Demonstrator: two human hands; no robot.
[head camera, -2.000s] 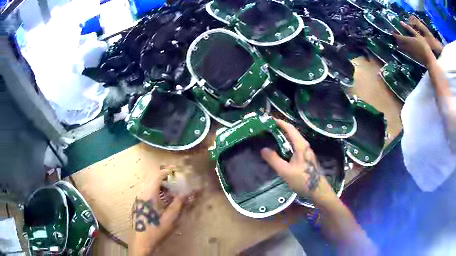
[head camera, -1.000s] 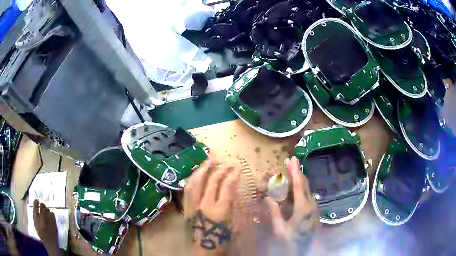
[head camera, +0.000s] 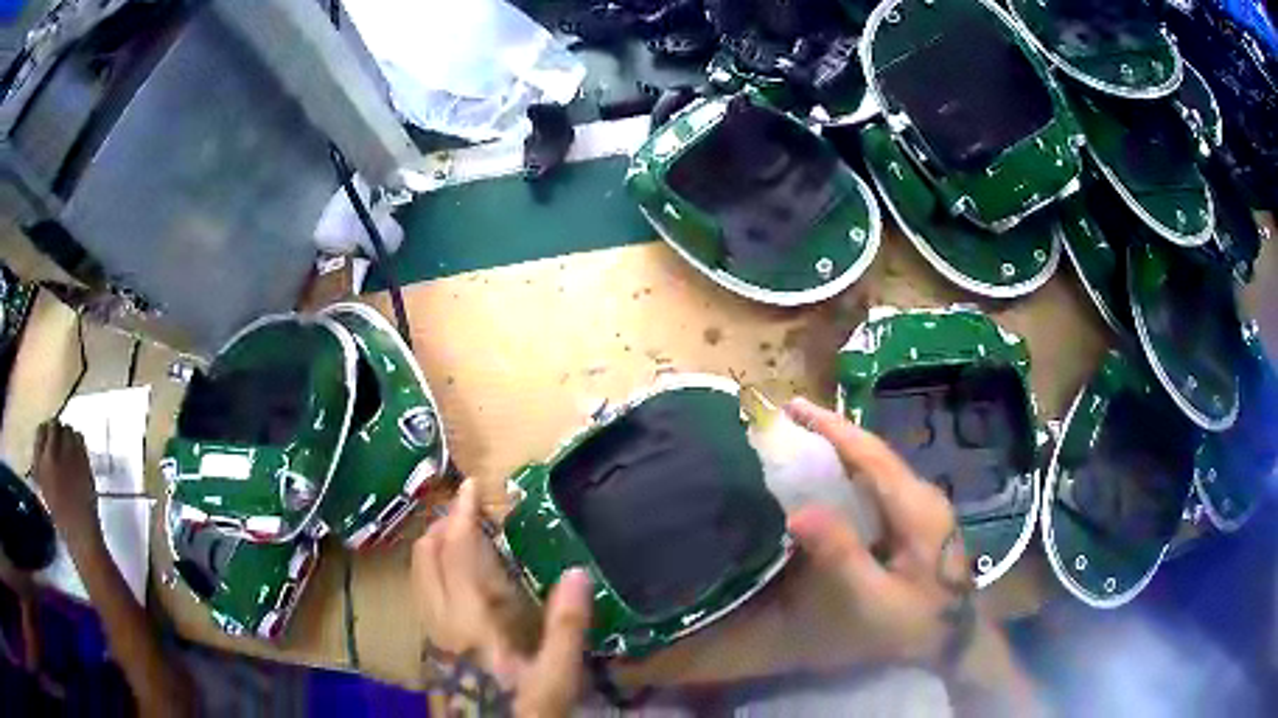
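Note:
A green body shell (head camera: 673, 508) with a dark opening lies tilted on the tan bench in front of me. My left hand (head camera: 505, 603) holds its lower left end, thumb over the edge. My right hand (head camera: 890, 540) grips a white glue bottle (head camera: 813, 470); its yellowish tip is at the shell's upper right rim. Whether the tip touches the rim I cannot tell. Another green shell with a black inner tray (head camera: 967, 438) lies just right, partly hidden by my right hand.
Grouped green shells (head camera: 259, 435) lie at left. More shells (head camera: 981, 126) overlap at right and back, with black parts (head camera: 659, 35) behind. A grey panel (head camera: 210, 183), a white plastic bag (head camera: 463, 70) and another person's arm (head camera: 98, 561) by paper sheets are at left.
The view has swung left, then moved slightly. A shell now lies between my hands, with my left hand on it. The bottle, in my left hand at first, is now in my right, tip at the rim.

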